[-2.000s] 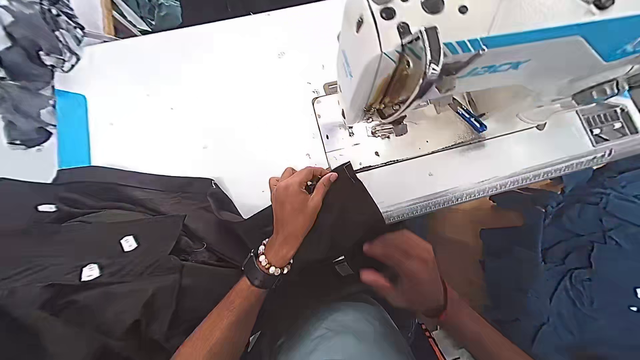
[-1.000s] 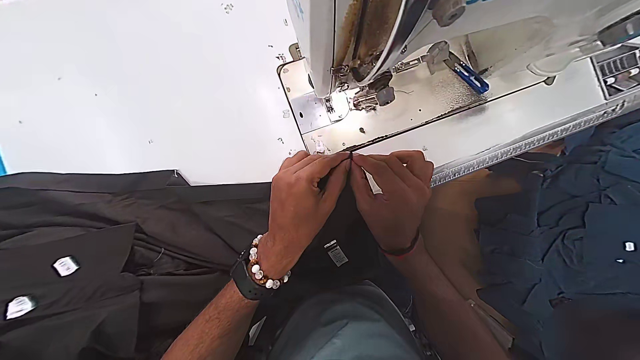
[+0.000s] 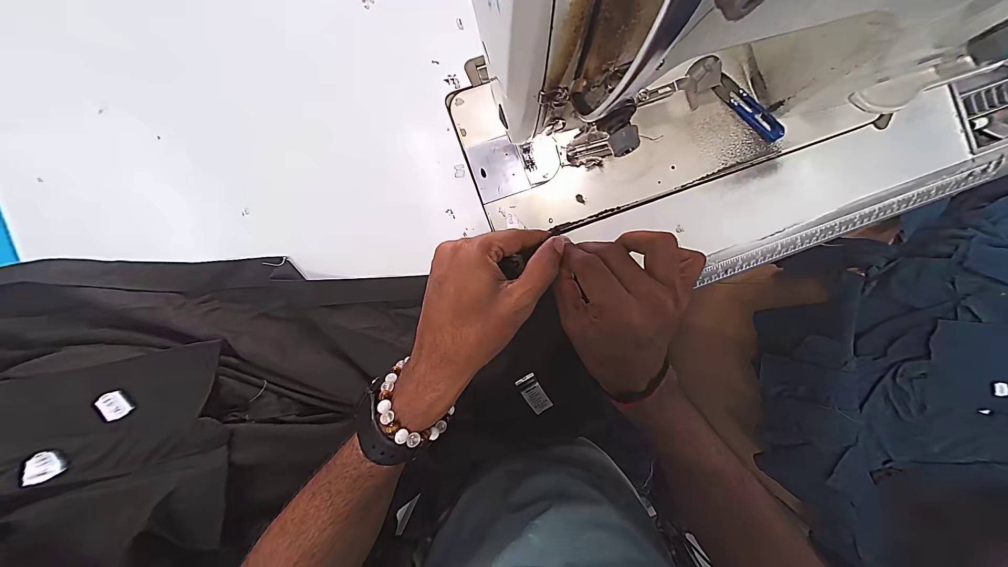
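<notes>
My left hand (image 3: 484, 299) and my right hand (image 3: 630, 307) meet at the fingertips and pinch the edge of a black garment (image 3: 315, 315) at the front of the sewing table. The cloth spreads to the left and hangs over my lap, with a small printed label (image 3: 534, 393) below my hands. Just beyond my fingertips is the sewing machine's bed (image 3: 630, 185), and its lit presser foot area (image 3: 543, 157) lies farther back. Blue-handled thread snips (image 3: 752, 110) rest on the bed to the right of the foot. What exactly lies between the fingertips is mostly hidden.
The white tabletop (image 3: 236, 142) stretches left and carries lint bits. A measuring tape strip (image 3: 850, 220) runs along its front right edge. Dark blue fabric pieces (image 3: 929, 378) are heaped at the right. White stickers (image 3: 115, 405) lie on the black cloth at the left.
My right hand, lower and apart from the left two seconds ago, has come up to meet it at the cloth edge. The view has moved closer to the machine. Little differs since one second ago.
</notes>
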